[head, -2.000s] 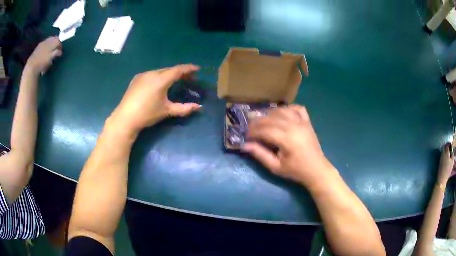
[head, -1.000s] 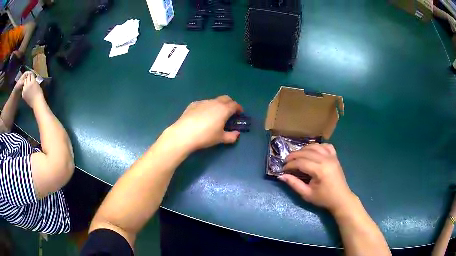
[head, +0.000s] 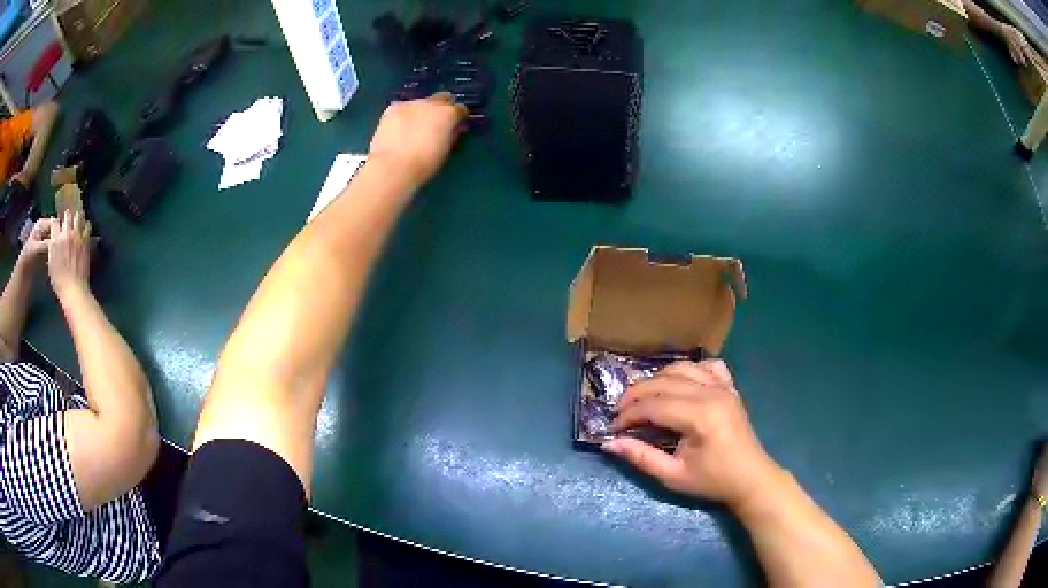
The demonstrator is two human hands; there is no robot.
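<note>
An open retail box [head: 655, 301] stands on the green table in front of me, its brown lid raised. Shiny bagged accessories [head: 606, 383] lie in its bottom. My right hand [head: 687, 431] rests over the right part of the box with its fingers bent into it; what the fingertips touch is hidden. My left hand [head: 420, 136] is stretched far forward at the small black devices [head: 465, 83] left of the tall black stack. Its fingertips are partly hidden, so I cannot tell whether it holds one.
The tall black stack of inserts [head: 578, 129] stands beyond the box. A white label strip [head: 316, 55], loose papers [head: 248, 140] and folded leaflets [head: 336, 184] lie left. A person in a striped top [head: 69, 459] sits at left. Another person's arm [head: 1023, 534] shows at right.
My left hand has left the small black device near the box and reached forward to the device rows. That device no longer shows beside the box. My right hand stays at the box; the view has shifted.
</note>
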